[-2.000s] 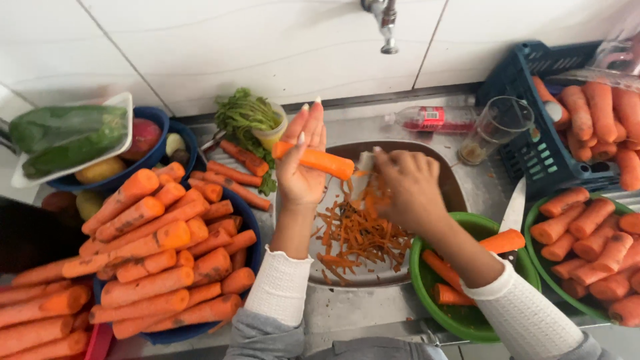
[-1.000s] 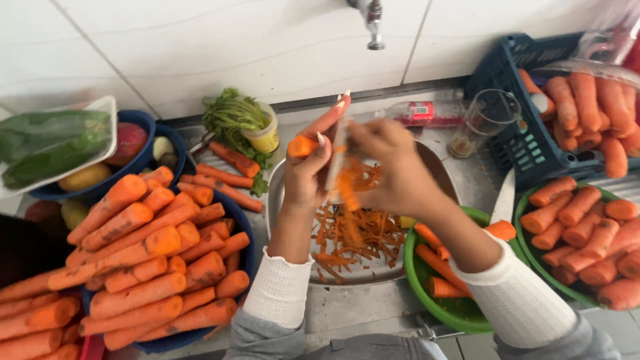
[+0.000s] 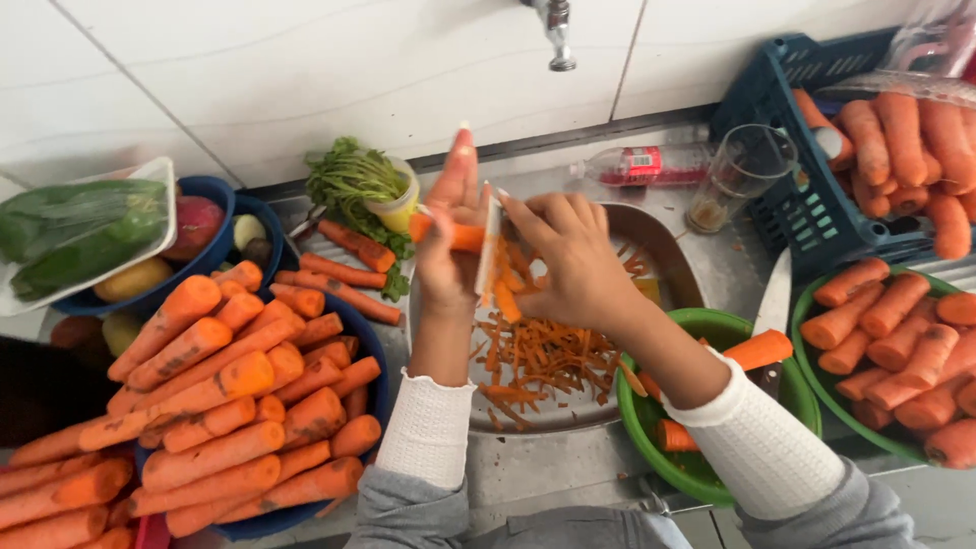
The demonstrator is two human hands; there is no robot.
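My left hand [image 3: 450, 255] holds a carrot [image 3: 456, 233] crosswise between thumb and palm, above a metal tray [image 3: 675, 255]. My right hand [image 3: 572, 263] grips a pale, flat-edged peeler [image 3: 489, 244] against the carrot's right end. Orange strips hang under the peeler, and a heap of carrot peelings [image 3: 553, 351] lies in the tray below. Below my right forearm a green bowl [image 3: 801, 404] holds several carrots. A knife [image 3: 774, 297] rests at that bowl's edge, its blade pointing up and its dark handle partly hidden behind a carrot.
Carrots fill a blue bowl [image 3: 377, 362] at left and a green basin [image 3: 808, 335] at right. A blue crate [image 3: 793, 191] holds more carrots. Near the wall are a bottle [image 3: 656, 165], a glass [image 3: 743, 175], and herbs in a yellow cup [image 3: 400, 202]. A tap [image 3: 560, 38] hangs above.
Two seconds ago the carrot extended farther right from my left hand, angled slightly down. My right hand has moved up beside my left, and the peeler now shows clearly against the carrot.
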